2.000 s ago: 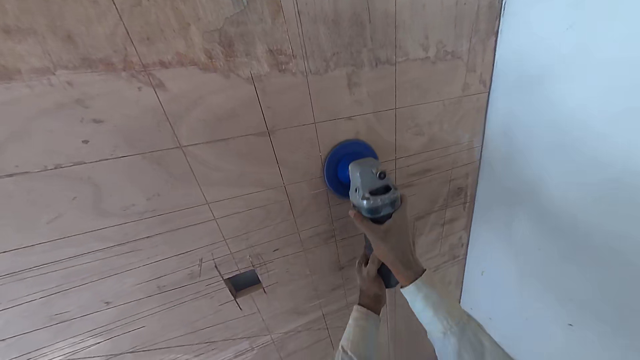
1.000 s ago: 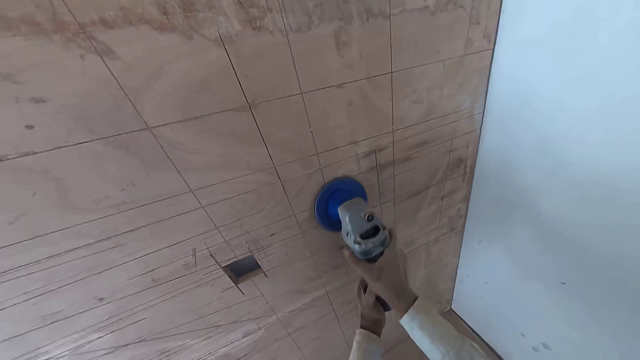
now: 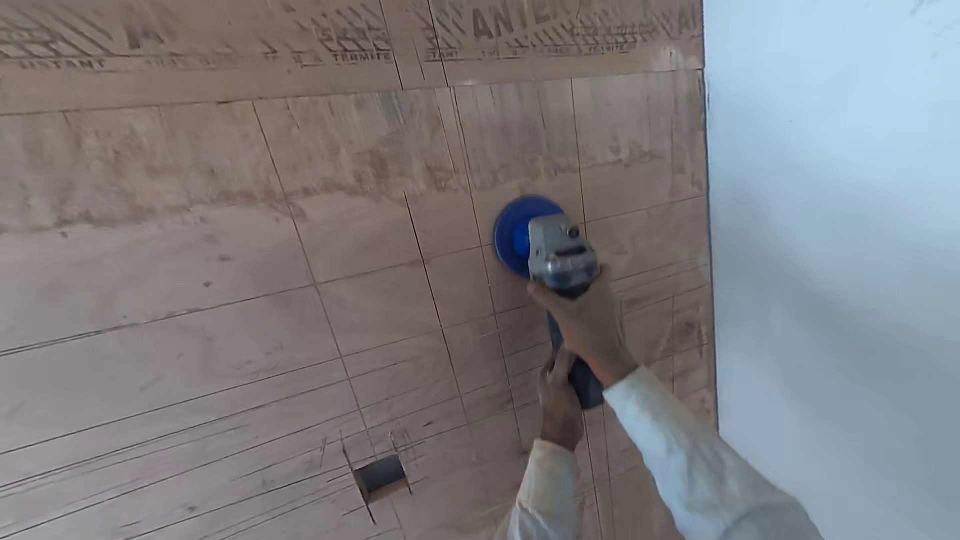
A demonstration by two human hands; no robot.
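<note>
An angle grinder with a blue round sanding disc lies against an upright plywood panel scored with dark lines. My right hand grips its body just below the metal gear head, with the thumb toward the disc. Lower down, my left hand holds the rear part of the dark handle. Both forearms wear pale long sleeves. Part of the disc is hidden behind the gear head.
A rectangular cut-out opens in the panel at lower left. A white wall meets the panel's right edge. Above a horizontal seam, another wooden board bears printed writing.
Between one second ago and now, the grinder and both hands have moved up the panel, toward the rough, stained band. The view has tilted upward, showing the printed board.
</note>
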